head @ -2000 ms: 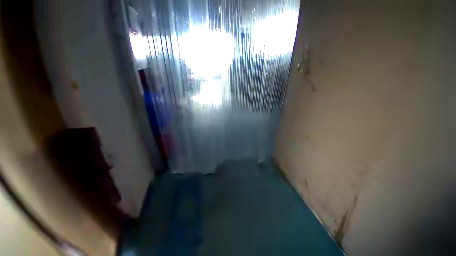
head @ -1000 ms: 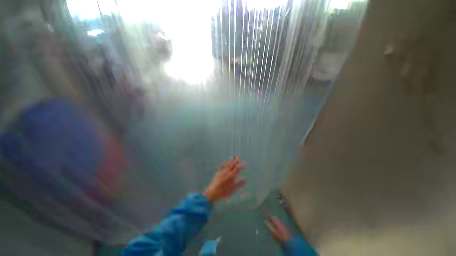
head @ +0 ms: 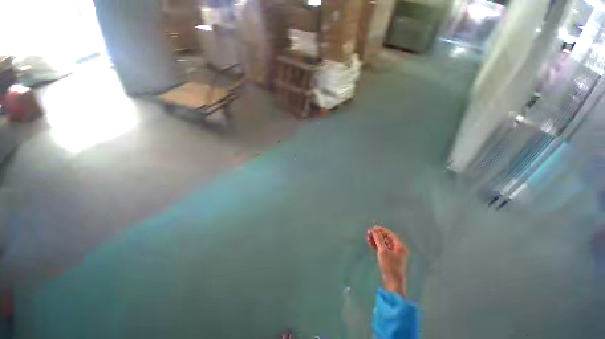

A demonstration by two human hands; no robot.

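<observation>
My right hand (head: pixel 389 250), bare with a bright blue sleeve, is raised over the floor at the lower right of centre. Its fingers are loosely bent. No held object can be made out, but blur hides the palm side. My left hand cannot be made out. A tiny reddish shape at the bottom edge is too cut off to name. The clear strip curtain (head: pixel 531 155) hangs at the right, apart from my hand.
Blue-green floor (head: pixel 298 218) meets a greyer floor at the left. A flat trolley (head: pixel 196 96) stands at the upper left. A wooden crate (head: pixel 294 83) and a white bag (head: pixel 336 83) stand by brown cartons. A pale wall edge (head: pixel 487 99) is at the right, a dark green box farther back.
The curtain filled the view before and now hangs at the right. The view has opened onto a wider floor area. The left hand, spread near the curtain one second ago, has left clear view.
</observation>
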